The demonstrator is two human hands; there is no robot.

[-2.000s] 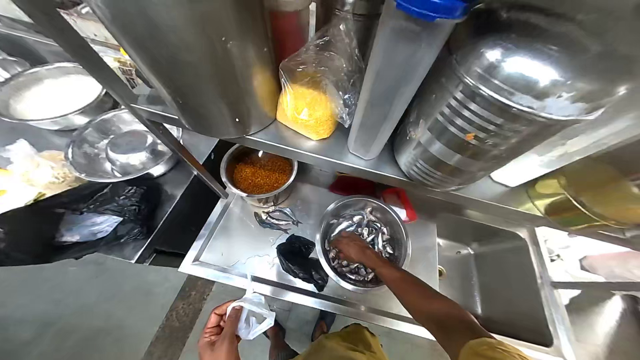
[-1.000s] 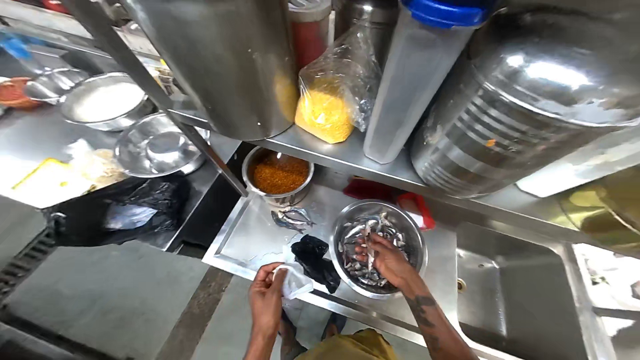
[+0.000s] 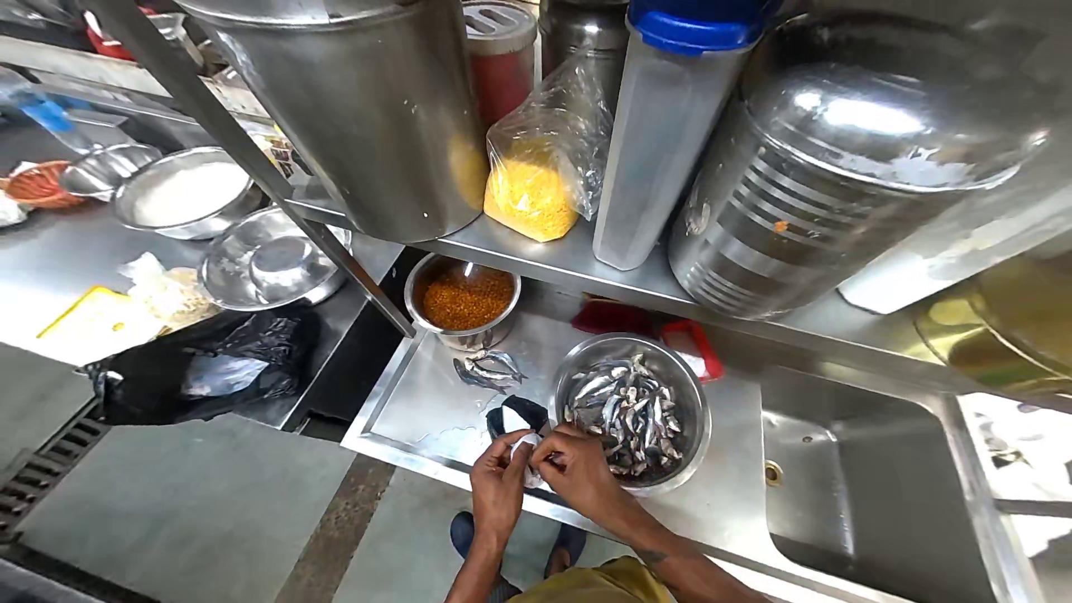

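Note:
My left hand point(image 3: 500, 481) grips a small white plastic bag point(image 3: 530, 461) above the front edge of the steel counter. Against the bag, my right hand point(image 3: 579, 469) has its fingertips pinched together; whether a fish is between them I cannot tell. Behind both hands a black plastic bag point(image 3: 523, 412) lies on the counter. Small silvery fish point(image 3: 632, 410) fill much of a round steel bowl point(image 3: 702, 419), just right of my hands. Several more small fish point(image 3: 488, 370) lie on the bare steel, in front of a steel pot of orange-brown food point(image 3: 467, 300).
A steel sink point(image 3: 888, 477) is at the right. Over the counter's back runs a shelf point(image 3: 578, 260) with large steel containers point(image 3: 360, 117), a bag of yellow grains point(image 3: 532, 197) and a blue-lidded plastic container point(image 3: 662, 134). Steel bowls point(image 3: 272, 260) and a black bag point(image 3: 209, 368) are on the left counter.
My right hand has left the fish in the bowl and moved left to the white bag. My left hand still holds that bag. The view has shifted somewhat.

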